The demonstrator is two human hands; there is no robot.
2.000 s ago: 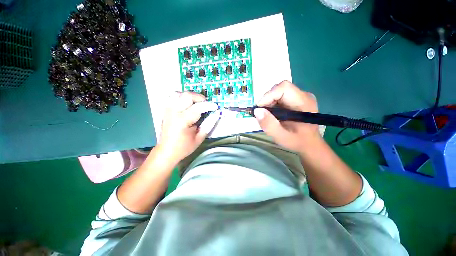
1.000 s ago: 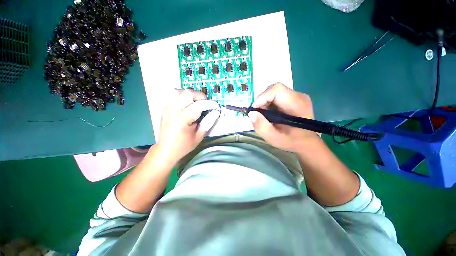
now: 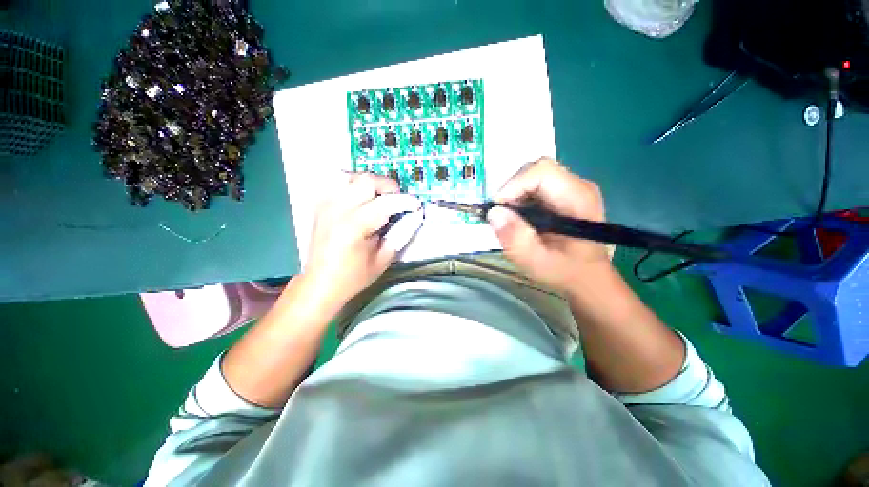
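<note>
The green PCB panel (image 3: 415, 122) with rows of dark components lies on the white board (image 3: 519, 105). My left hand (image 3: 357, 224) covers the panel's lower left; its fingertips, with white coverings, pinch a small dark piece (image 3: 389, 224), mostly hidden. My right hand (image 3: 551, 221) holds the black soldering iron (image 3: 591, 228) near its front end. The iron's thin metal tip points left and reaches the left fingertips over the lower part of the panel. Whether the tip touches the piece cannot be told.
A dark component pile (image 3: 186, 105) and stacked panels (image 3: 30, 93) lie left, a thin wire (image 3: 193, 240) below them. Tweezers (image 3: 700, 109), a silvery mass (image 3: 651, 13) and a black box (image 3: 786, 38) are right. Blue (image 3: 821, 302) and pink (image 3: 195, 316) stools stand below the bench.
Both hands stay close together over the lower panel, with the iron tip still at the left fingertips. The whole view shifts slightly; the iron's angle changes a little.
</note>
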